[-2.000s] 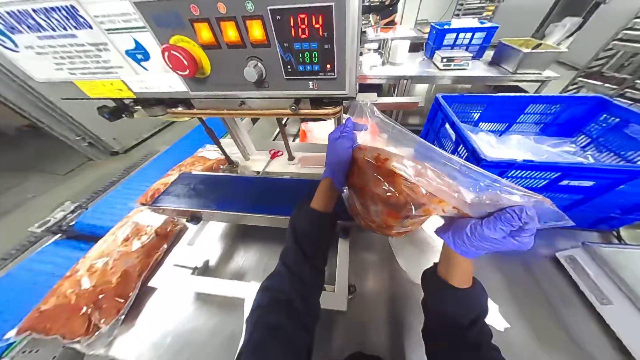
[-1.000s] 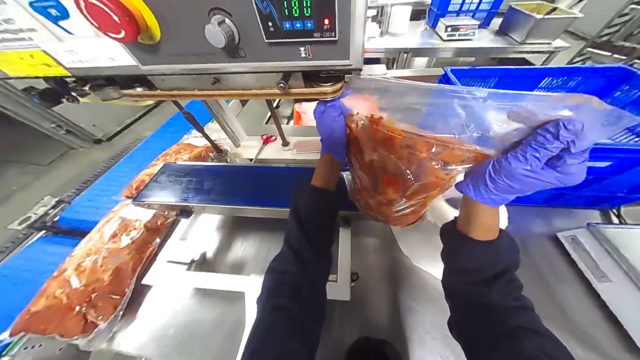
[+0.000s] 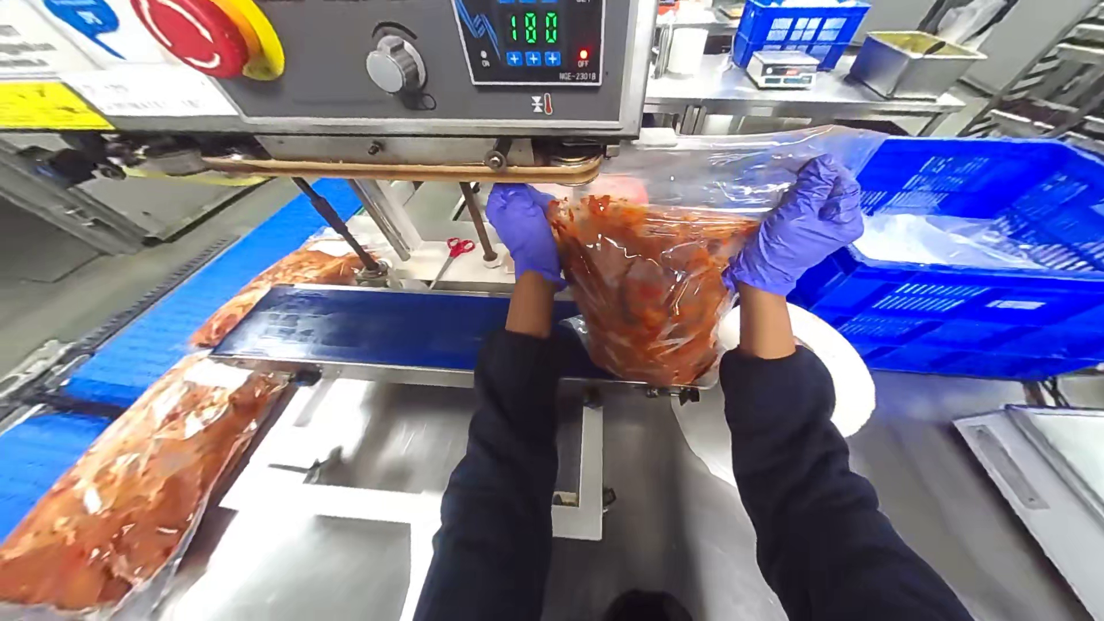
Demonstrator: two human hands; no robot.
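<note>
A clear plastic bag of red marinated meat (image 3: 651, 289) hangs upright between my gloved hands, its bottom at the right end of a short blue conveyor belt (image 3: 379, 328). My left hand (image 3: 526, 231), in a purple glove, grips the bag's left edge just below the guide of a band sealing machine (image 3: 328, 86). My right hand (image 3: 798, 224), gloved alike, is closed on the upper right of the bag. The bag's top film stretches near the right end of the sealer head. Further bags of meat (image 3: 129, 483) lie at the left on a wider blue belt (image 3: 216, 276).
A blue plastic crate (image 3: 975, 302) with clear bags stands at the right. Red-handled scissors (image 3: 457, 250) lie behind the short belt. A white round object (image 3: 841, 371) is behind my right forearm. Beyond are a scale (image 3: 783, 69) and a metal pan (image 3: 914, 65) on a steel table.
My right hand has moved up and closer to my left, and the bag now hangs more upright over the short belt's end. The view has moved closer to the machine.
</note>
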